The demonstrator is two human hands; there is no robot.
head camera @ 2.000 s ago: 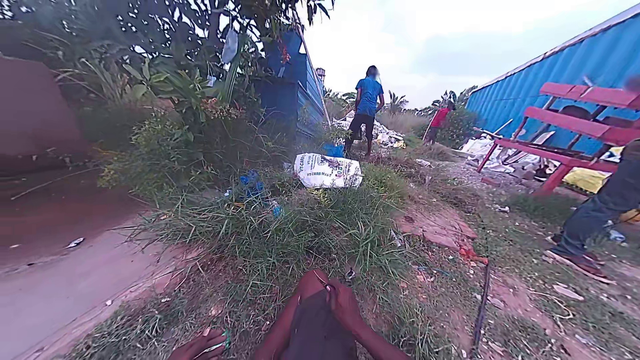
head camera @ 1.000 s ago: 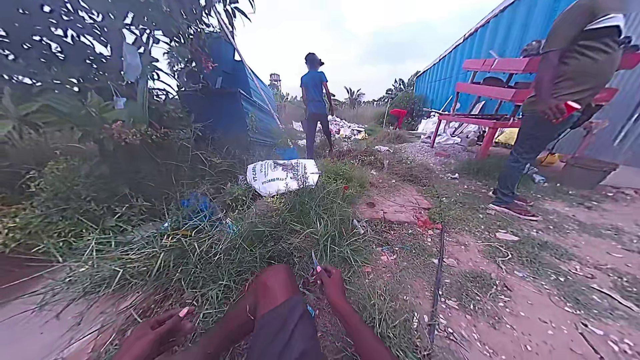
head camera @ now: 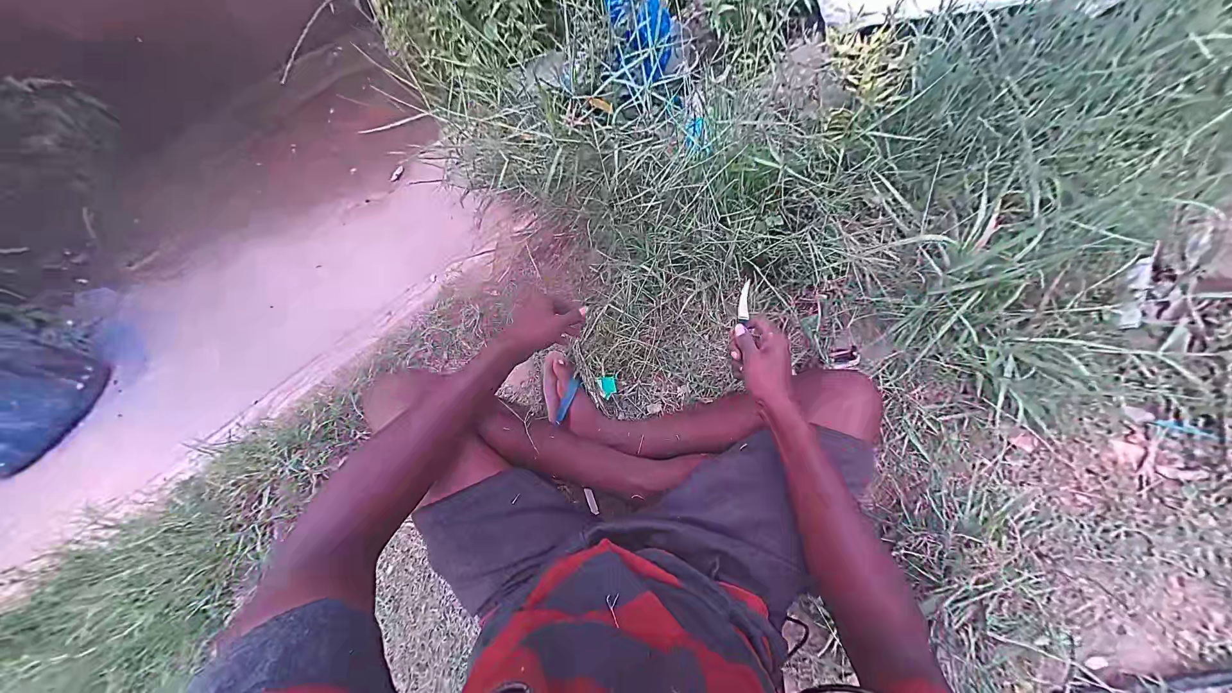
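Note:
Near my right knee, my right hand grips a small knife by its dark handle, the short pale blade pointing away from me. My left hand is raised above the grass beyond my left knee, fingers loosely bent; whether a thing lies between them cannot be told. Between the hands grows a patch of long green grass. My crossed legs rest on the ground, with a blue-strapped sandal on one foot. A small green scrap lies beside that foot.
A pale concrete edge runs along the left, with brown ground or water past it. A dark blue object sits at the far left. Blue plastic is caught in the grass ahead. Part of a white sack shows at the top.
The view has tilted steeply down to my lap, so the people, bench and blue wall are out of frame. My left hand, low at the left before, is now raised beyond my knee.

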